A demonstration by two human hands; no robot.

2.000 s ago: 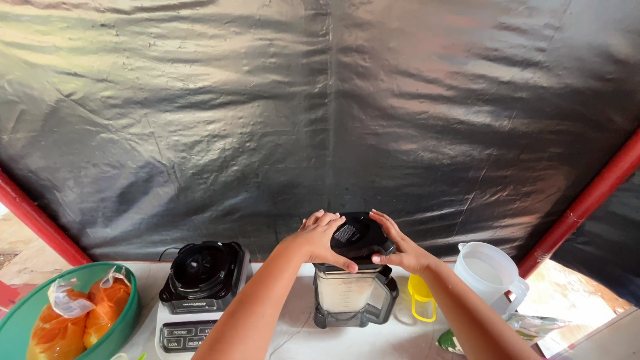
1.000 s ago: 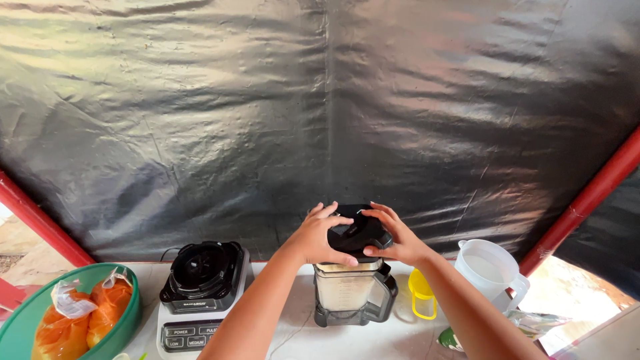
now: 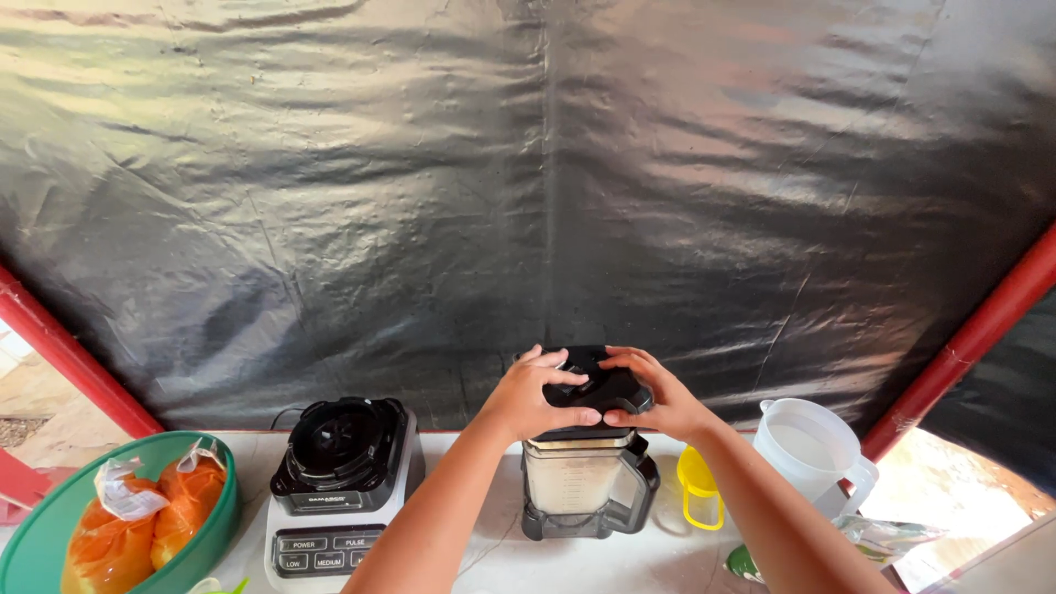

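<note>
Both my hands grip the black lid [image 3: 590, 384] on top of a clear blender jar [image 3: 573, 478] that holds a pale liquid. My left hand [image 3: 536, 396] has its thumb at the lid's near edge and its fingers over the top. On the other side my right hand [image 3: 656, 396] curls round the lid near the jar's handle. The jar stands upright on the white table. To its left sits the blender's motor base [image 3: 342, 478], with a black socket on top and buttons in front.
A green basin [image 3: 227, 487] with knotted plastic bags of orange contents [image 3: 107, 536] is at the left. Right of the jar stand a yellow plastic cup [image 3: 700, 487] and a white pitcher [image 3: 808, 445]. Black plastic sheeting [image 3: 528, 206] hangs behind, between red poles [image 3: 965, 363].
One second ago the lid was tilted up between my hands; now it lies flatter on the jar. Both hands still hold it.
</note>
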